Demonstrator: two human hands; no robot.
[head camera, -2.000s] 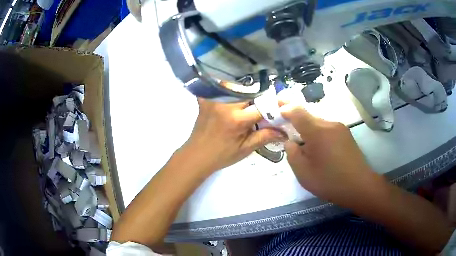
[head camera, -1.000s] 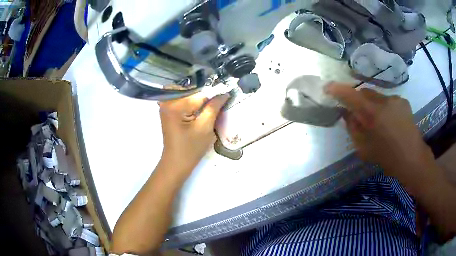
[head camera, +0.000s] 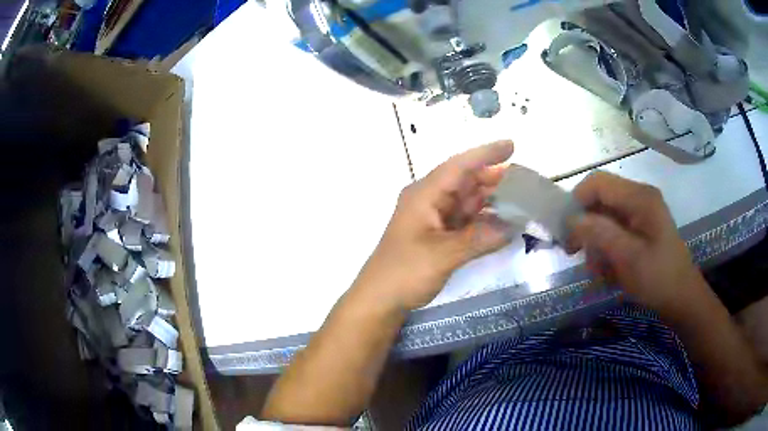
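Note:
A grey-white loop (head camera: 535, 200) is held in front of the machine bed, above the table's front part. My right hand (head camera: 627, 231) grips its right end between thumb and fingers. My left hand (head camera: 450, 215) is at its left end with thumb and fingers apart; blur hides whether the fingertips touch it. A small dark pointed thing (head camera: 530, 242) shows just under the loop, too unclear to name. The sewing machine's needle area (head camera: 459, 80) is above and behind my left hand, with no fabric visible under it.
Larger grey loops (head camera: 674, 122) are heaped right of the needle. A brown carton (head camera: 181, 210) with many small grey-white bands (head camera: 139, 286) stands at the left. The table's front edge carries a ruler strip (head camera: 497, 313). Black and green cords lie at the far right.
My left hand has left the needle area and come towards me, beside the loop. My right hand still holds the loop, now nearer the table's front edge. The camera view has shifted.

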